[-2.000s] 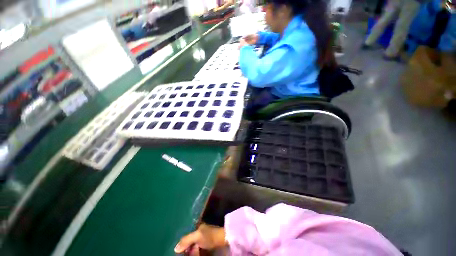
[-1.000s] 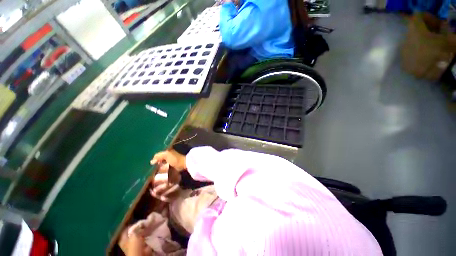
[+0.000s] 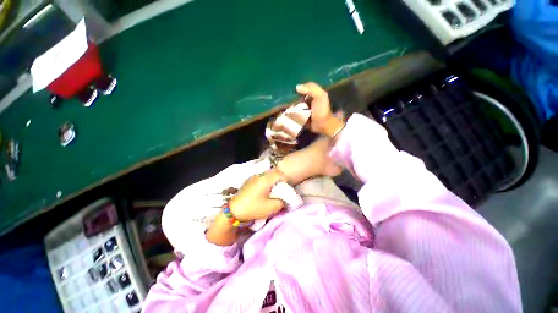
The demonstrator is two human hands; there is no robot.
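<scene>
My left hand [image 3: 254, 197], wearing a bead bracelet, is at lap level and closed on a small white cloth or tissue [image 3: 286, 194]. My right hand [image 3: 319, 110] is just off the bench edge, against what looks like a raised bare foot [image 3: 289, 125]. Its lower fingers are hidden, so its grip is unclear. The skin between the hands is blurred and seems to be the ankle or lower leg.
A red box [image 3: 78, 70] with a paper slip stands on the green bench [image 3: 202, 67], with dark watches beside it. Another watch [image 3: 66, 133] lies nearer. A white pen [image 3: 354, 16] lies at the back. White trays show upper right and lower left; a black divided tray [image 3: 443, 137] is right.
The view has swung down and left, bringing the red box and lower-left tray into view. My left hand now shows clearly with the white cloth. My right hand is still beside the foot.
</scene>
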